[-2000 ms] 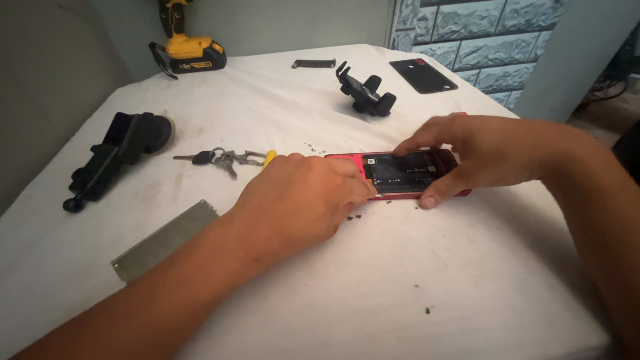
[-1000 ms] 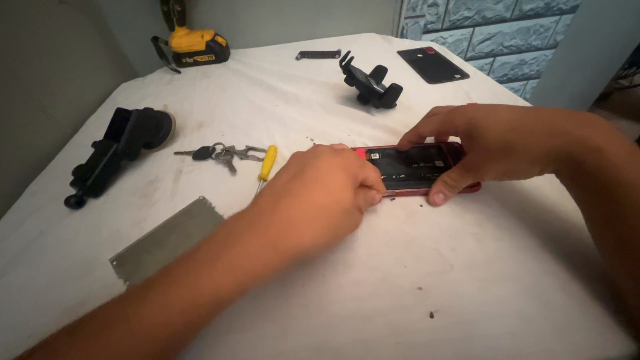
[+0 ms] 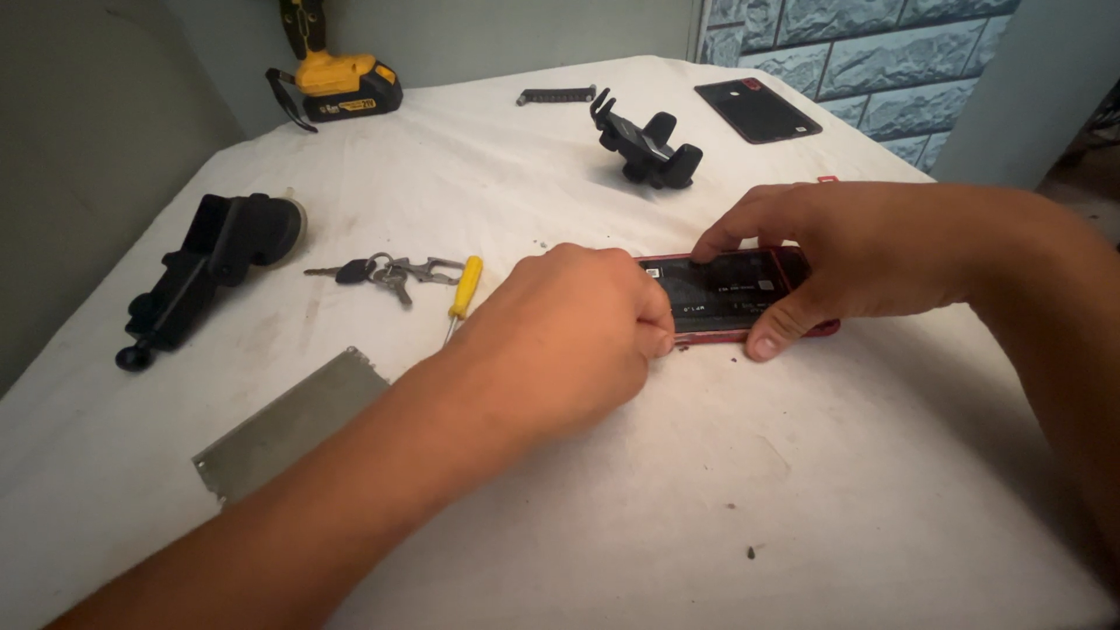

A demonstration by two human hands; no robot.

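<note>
A smartphone with a red frame (image 3: 713,336) lies on the white cloth, its black battery (image 3: 717,289) uncovered. My right hand (image 3: 822,254) holds its right end, thumb on the near edge and fingers on the far edge. My left hand (image 3: 586,324) has its fingers curled at the phone's left end and hides that part; whether a small tool is in its fingertips cannot be told. Left of that hand lies a screwdriver with a yellow handle (image 3: 468,284), its shaft partly behind my wrist.
A bunch of keys (image 3: 385,273), a thin grey metal plate (image 3: 293,424), a black suction mount (image 3: 214,262), a black phone holder (image 3: 646,144), a phone back cover (image 3: 758,109), a small dark strip (image 3: 556,95) and a cordless drill (image 3: 346,83) are around the table.
My left hand has shifted a little at the phone's left end, covering the red part seen there earlier. The yellow screwdriver handle shows more than at first. My right hand keeps its hold.
</note>
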